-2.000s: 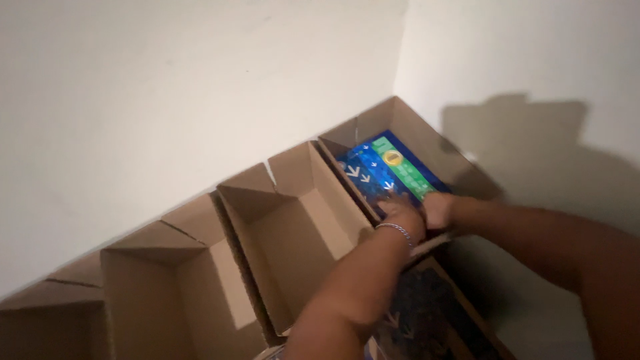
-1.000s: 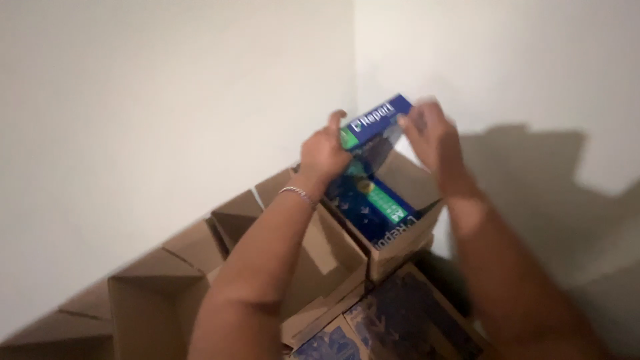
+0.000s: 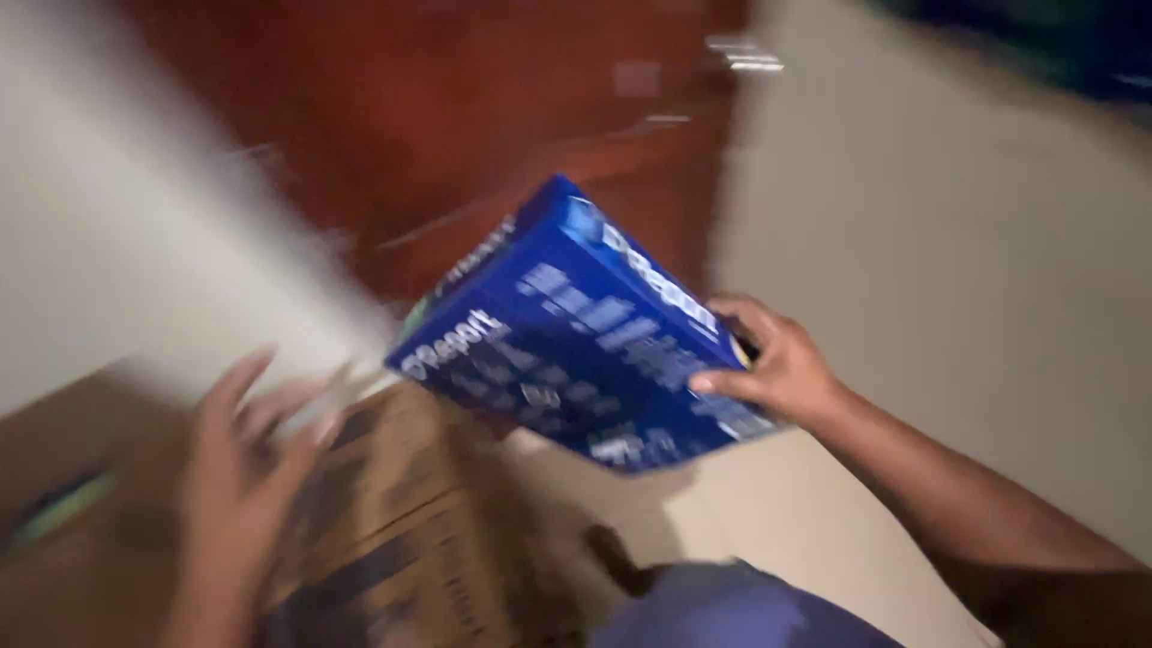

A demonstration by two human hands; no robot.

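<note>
A blue ream of Report paper [image 3: 576, 360] is held up in the middle of the view by my right hand [image 3: 774, 364], thumb on its broad face and fingers behind its right edge. The ream is tilted, one corner pointing up. Lower left, my left hand [image 3: 261, 432] is raised apart from the ream, blurred, with its fingers spread and nothing seen in it. Below and between the two stands a printed cardboard box [image 3: 405, 522].
An open cardboard box [image 3: 90, 432] with a green and dark item inside lies at the left. A reddish-brown door [image 3: 468, 108] and a pale wall [image 3: 918, 225] stand behind. My clothed leg [image 3: 738, 607] shows at the bottom.
The view has swung strongly away from the row of boxes. Both hands were at a ream over the end box one second ago; now my right hand alone holds one, and my left hand is off it.
</note>
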